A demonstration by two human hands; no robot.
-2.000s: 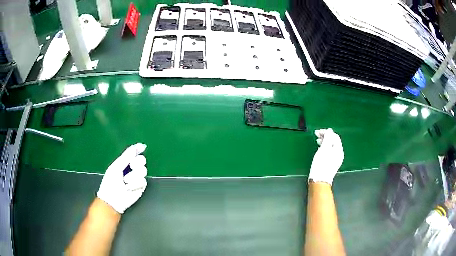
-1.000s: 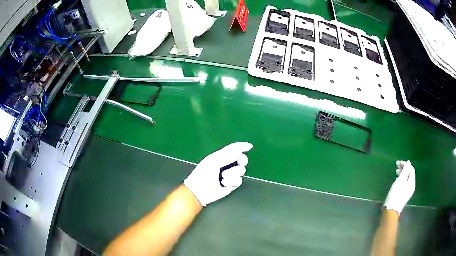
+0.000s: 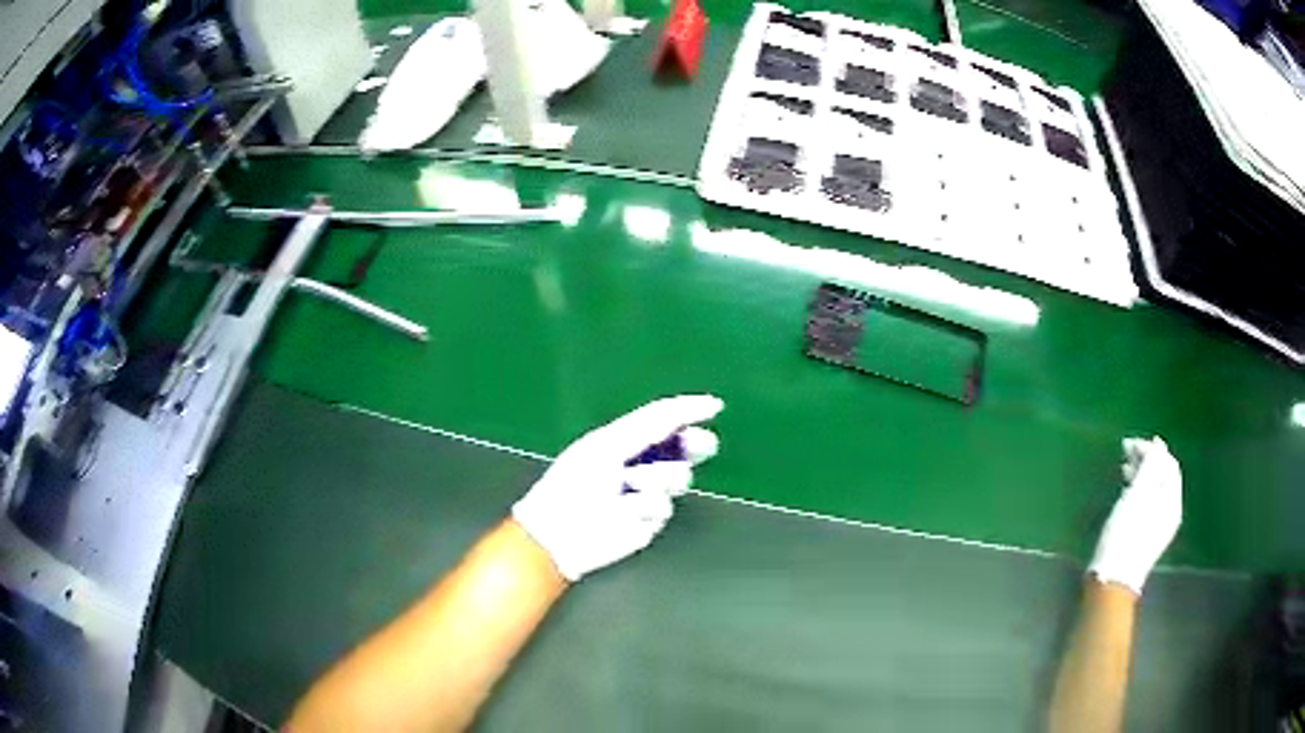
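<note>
My left hand (image 3: 616, 484), in a white glove, is over the front edge of the green belt (image 3: 487, 344). Its fingers are curled round a small dark-blue part (image 3: 658, 455). My right hand (image 3: 1142, 513), also gloved, is at the right over the belt with fingers bunched; whether it holds anything cannot be told. A black phone middle frame (image 3: 896, 344) lies on the belt between my hands and farther back, touched by neither. Another dark frame (image 3: 369, 261) is partly visible under the guide rails at the left.
White guide rails (image 3: 415, 218) reach over the belt at left, beside a machine (image 3: 100, 494) with blue tubes. Behind the belt are a white blister tray (image 3: 973, 215) with black frames, a tray stack (image 3: 1202, 186), a red sign (image 3: 683, 39) and a white post (image 3: 512, 72).
The view has turned left since the first frame. Since the second, the middle phone frame has moved left along the belt, and the left one is farther under the rails. Both hands have stayed nearly in place.
</note>
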